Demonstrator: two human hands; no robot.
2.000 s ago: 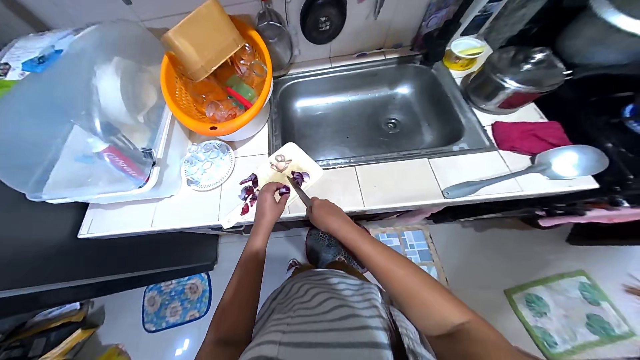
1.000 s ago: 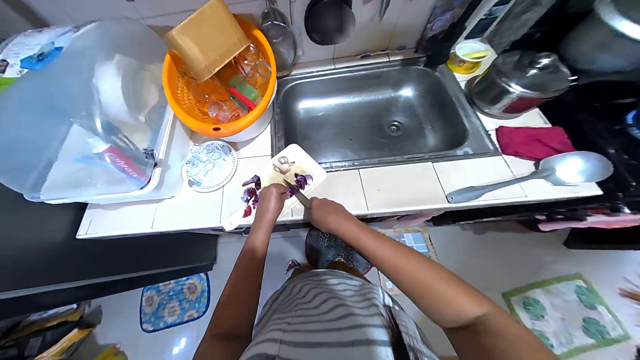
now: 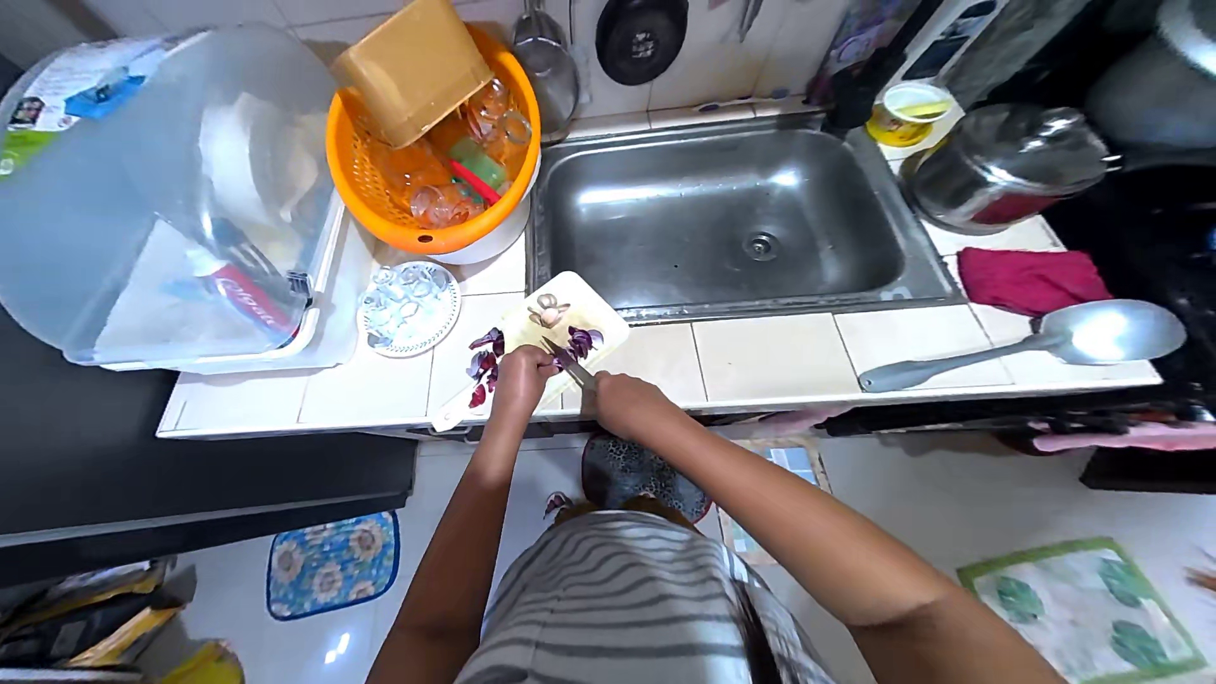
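Note:
A pale cutting board [image 3: 600,318] lies at the counter's front edge, left of the sink. My right hand [image 3: 627,404] grips a kitchen knife [image 3: 573,367], its blade pointing up and left over the board. My left hand [image 3: 524,373] has its fingers closed on a small purple onion piece [image 3: 557,362], mostly hidden, beside the blade. Purple onion pieces [image 3: 584,341] lie on the board to the right of the blade, with pale garlic cloves [image 3: 548,312] near the top. Dark red onion skins [image 3: 482,366] are scattered left of my left hand.
A steel sink [image 3: 722,228] is behind the board. To the left are a plate of clear glass items [image 3: 410,309], an orange basket [image 3: 380,204] of cups and a plastic dish cabinet [image 3: 171,190]. A large ladle [image 3: 1026,347], red cloth [image 3: 1031,278] and steel pot [image 3: 1007,166] are right.
My left hand has closed in around the onion piece, which showed more plainly two seconds ago. The knife stays in my right hand over the board.

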